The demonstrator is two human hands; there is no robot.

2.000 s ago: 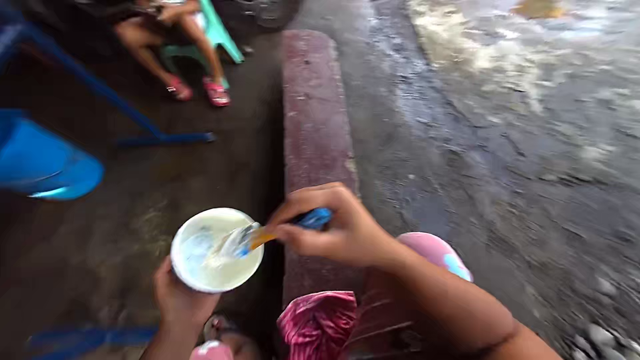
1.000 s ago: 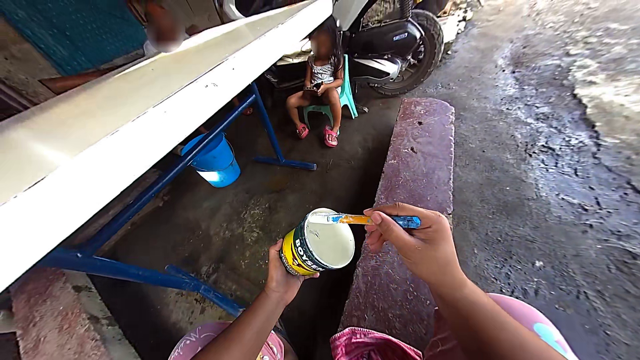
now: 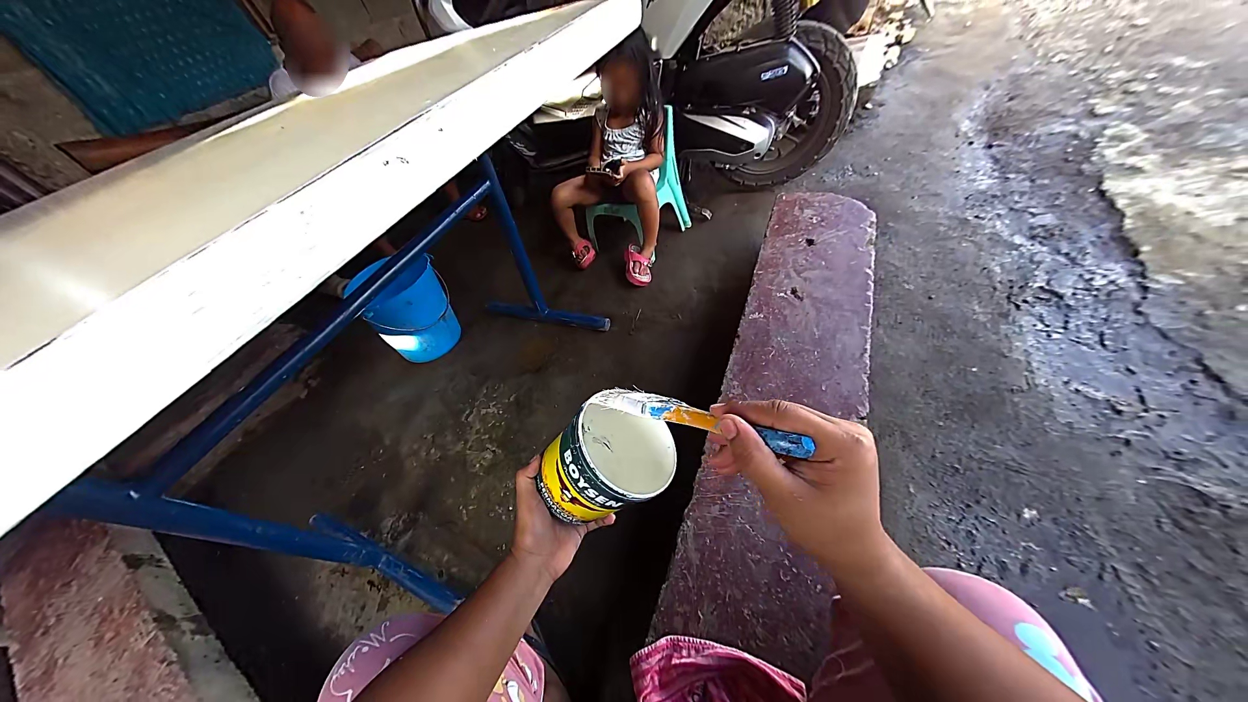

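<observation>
My left hand [image 3: 553, 531] holds a Boysen paint can [image 3: 585, 468] from beneath and beside it, tilted so its open top shows pale paint within. In my right hand [image 3: 804, 468] is a paintbrush [image 3: 692, 418] with an orange and blue handle spotted with paint. Its white-coated bristles lie at the can's upper rim. Up and to the left of the can runs a long white tabletop [image 3: 292, 210] on a blue metal frame [image 3: 244, 405].
A blue bucket [image 3: 414, 310] stands on the floor under the table. Beyond it a person [image 3: 624, 146] sits on a green chair [image 3: 673, 180] by a motorcycle [image 3: 760, 88]. Another person [image 3: 304, 44] is behind the table. A worn reddish concrete bench [image 3: 814, 292] runs beside my legs.
Two seconds ago the brush was down inside the can; now its bristles are up at the rim. The view has shifted widely, bringing the white tabletop into sight.
</observation>
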